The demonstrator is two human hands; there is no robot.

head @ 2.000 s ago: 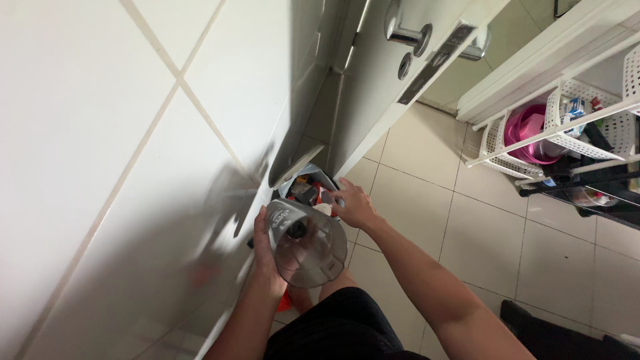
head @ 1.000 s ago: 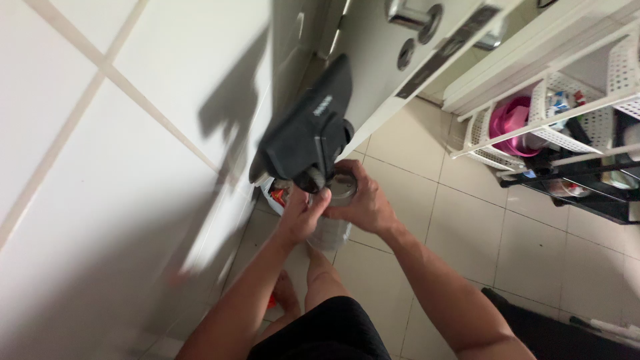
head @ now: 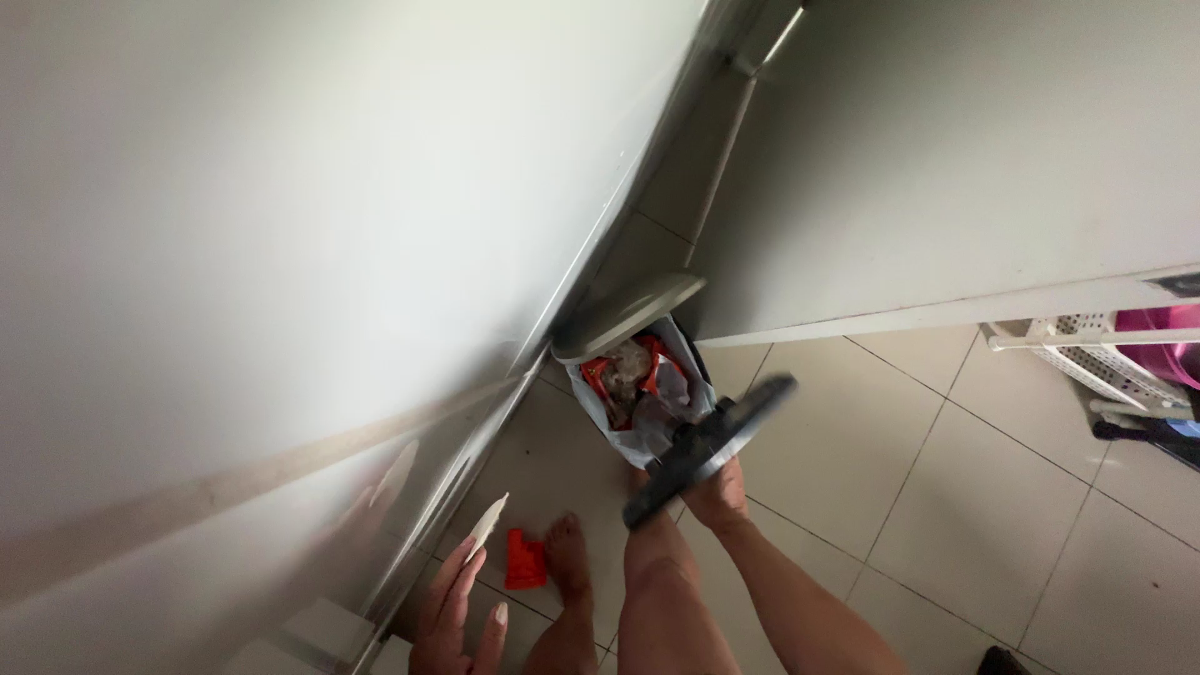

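Note:
My left hand (head: 455,609) is low in the view, near the wall, with a thin pale flat piece (head: 487,530) at its fingertips and the thumb apart. My right hand (head: 720,492) grips a blurred black flat-headed appliance part (head: 708,450) beside a waste bin; the part hides some of the fingers. The bin is lined with a whitish bag (head: 586,398), and its greyish lid (head: 628,314) stands raised towards the wall. Inside lie red wrappers (head: 661,366) and brownish, crumpled waste (head: 623,370). The clear container seen earlier cannot be made out.
A glossy white wall (head: 328,206) rises on the left, and a pale door (head: 937,187) stands beyond the bin. An orange-red plastic object (head: 525,560) lies on the tiled floor (head: 844,469) by my bare foot (head: 567,553). White baskets (head: 1078,347) and a pink basin (head: 1162,347) are at right.
My hands, together on the black part and clear container a second ago, are now apart. The right hand keeps the black part; the left is lower and nearer the wall. The view has shifted markedly.

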